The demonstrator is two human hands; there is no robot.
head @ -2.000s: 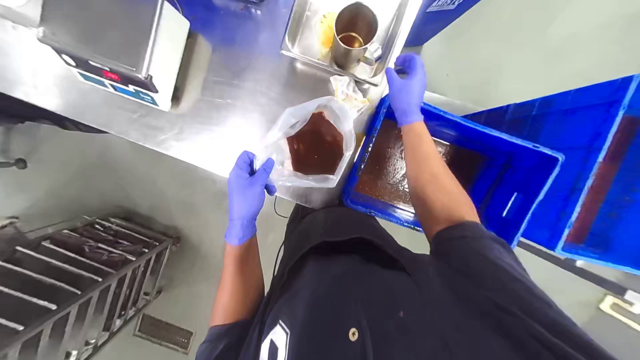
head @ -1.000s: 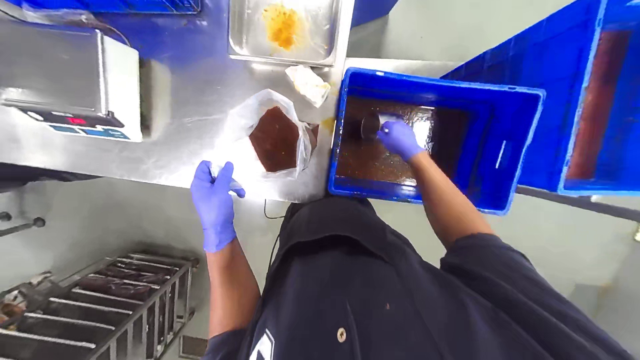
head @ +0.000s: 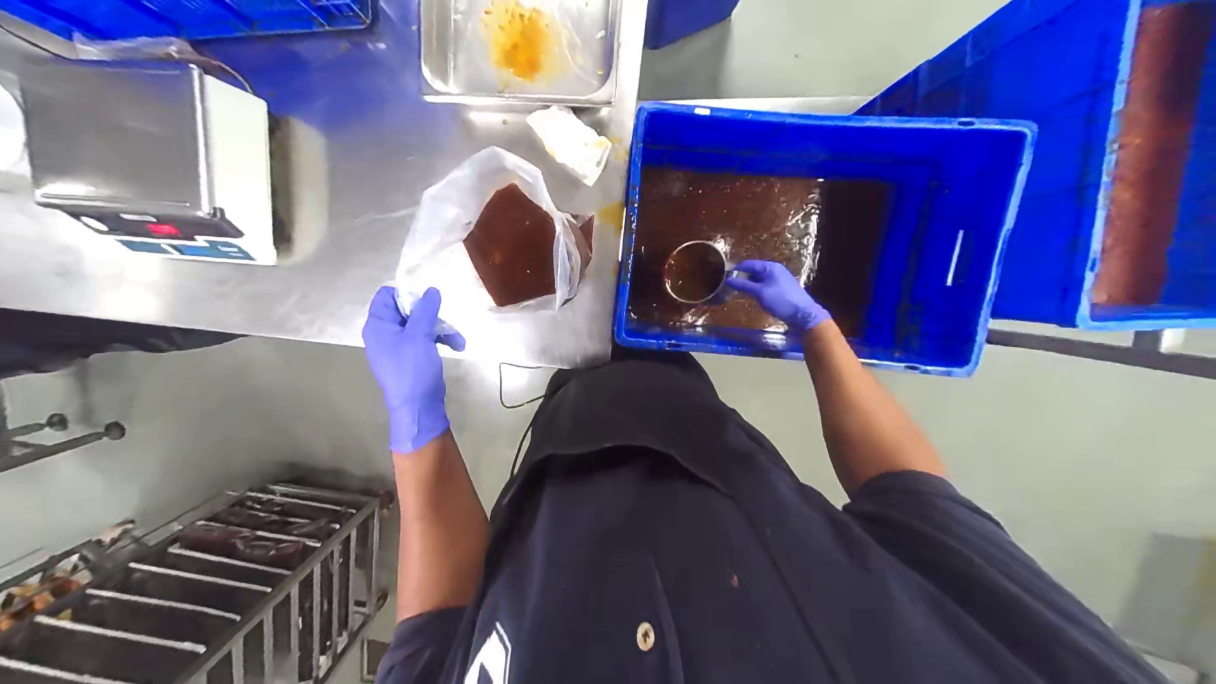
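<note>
My left hand [head: 410,366], in a purple glove, grips the edge of a clear plastic bag [head: 442,223]. Dark red-brown liquid [head: 516,245] fills much of the bag, which rests open-mouthed on the steel table. Also gloved, my right hand [head: 774,293] holds a round metal mug [head: 696,273] by its handle, inside a blue plastic crate [head: 931,152]. The mug sits at the surface of the brown liquid [head: 722,204] in that crate and has dark liquid in it.
Behind the bag are a crumpled white cloth or paper [head: 573,142] and a stained steel tray [head: 594,81]. A digital scale [head: 237,171] stands at the left. Another blue crate [head: 1031,142] is at the right, and a metal rack [head: 285,579] at lower left.
The mug was in the steel tray two seconds ago; my right hand now has it in the blue crate. My left hand stays at the bag's edge. The view has shifted.
</note>
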